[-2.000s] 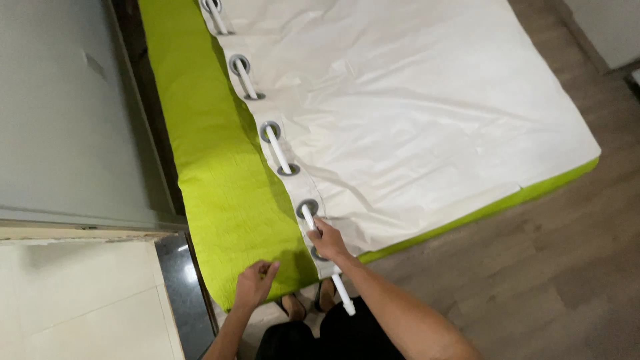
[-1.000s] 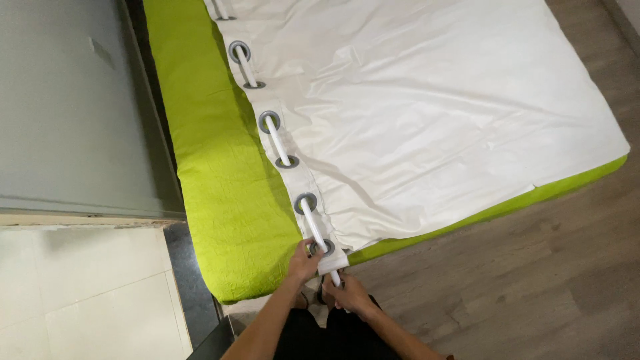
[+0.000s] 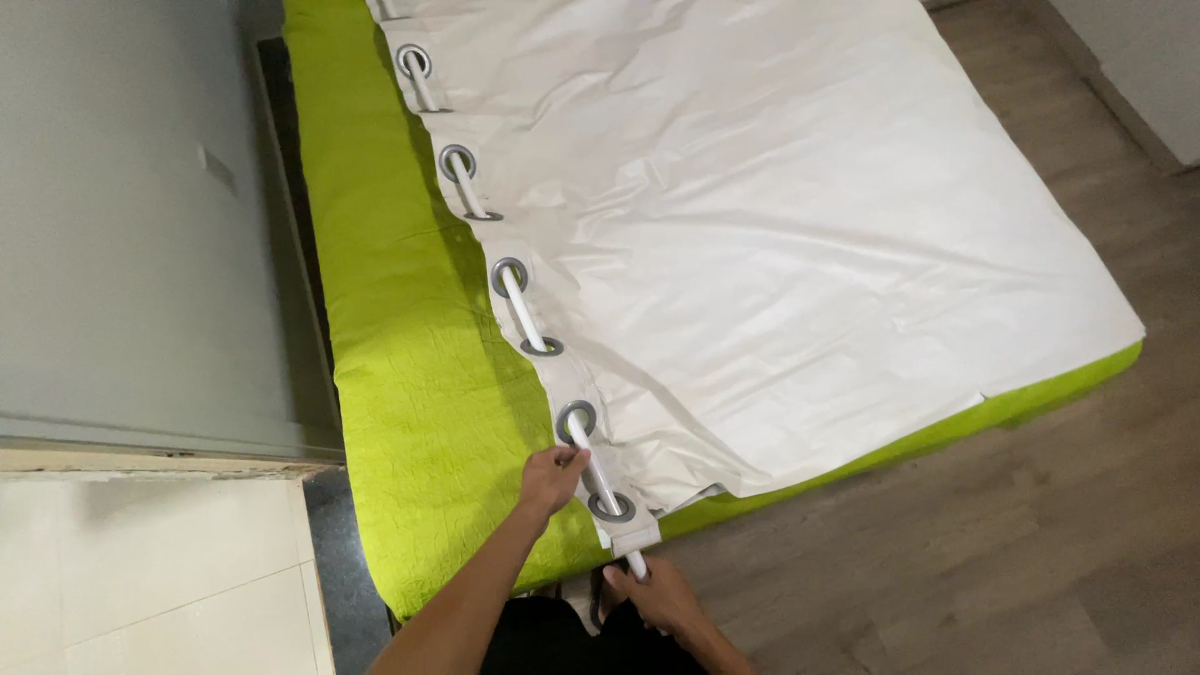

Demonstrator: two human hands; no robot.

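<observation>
A white curtain (image 3: pixel 797 225) lies spread on a bed with a lime-green cover (image 3: pixel 422 375). Through the grey ring eyelets (image 3: pixel 576 423) along its left edge runs a white curtain rod (image 3: pixel 522 309), going in and out of the fabric. My right hand (image 3: pixel 656 592) grips the rod's near end, which sticks out just past the curtain's corner. Between the two nearest eyelets, my left hand (image 3: pixel 555 480) has its thumb and fingertips together at the left edge of the curtain, beside the rod; whether it pinches the fabric or the rod is unclear.
A grey panel (image 3: pixel 141 225) stands close along the bed's left side. Pale floor tiles (image 3: pixel 169 572) lie at the lower left, past a dark threshold strip (image 3: pixel 347 562). Wood-look flooring (image 3: pixel 891 562) runs along the near and right sides of the bed. My feet are partly visible below its edge.
My right hand has gone from the rod near the last eyelets to its protruding end. My left hand, apart from the curtain two seconds ago, is now at its edge, a little farther up than one second ago.
</observation>
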